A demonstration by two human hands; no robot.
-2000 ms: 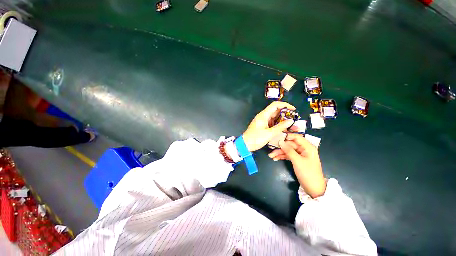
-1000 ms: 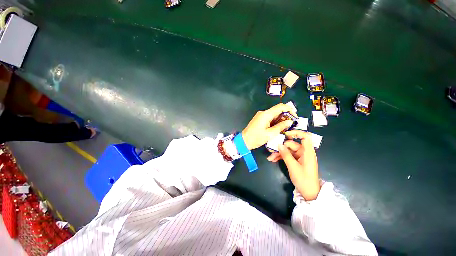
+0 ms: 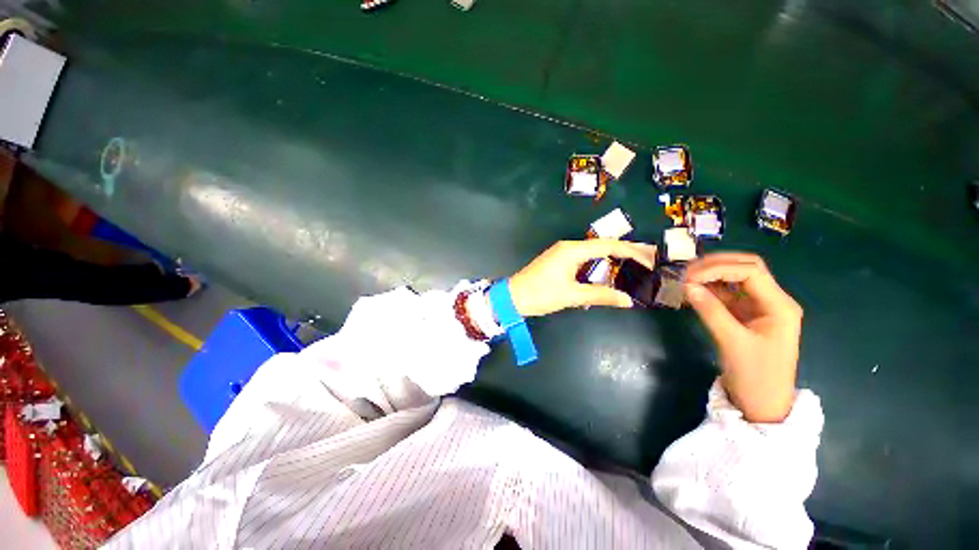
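Note:
My left hand (image 3: 564, 279), with a blue strap at the wrist, holds a small dark watch housing (image 3: 598, 271) between thumb and fingers. A dark square panel (image 3: 636, 281) extends from it to the right. My right hand (image 3: 751, 322) pinches a greyish film-like piece (image 3: 671, 288) at the panel's right side; the contact between them is blurred. A pale display module (image 3: 680, 245) lies just behind the fingers. Another pale display module (image 3: 611, 225) lies behind my left hand. How housing and panel join is hidden by my fingers.
Housings with silver and gold insides lie on the dark green bench (image 3: 354, 161): one at back left (image 3: 584, 175) beside a cream panel (image 3: 617, 159), others behind (image 3: 672, 165), (image 3: 704, 216) and at right (image 3: 775, 212). A blue stool (image 3: 238, 360) and a person's dark sleeve (image 3: 97, 274) are at left.
My right hand has moved right and opened a dark panel outward from the housing area. The white pieces near my fingers are now covered or moved. Items on the far belt have shifted.

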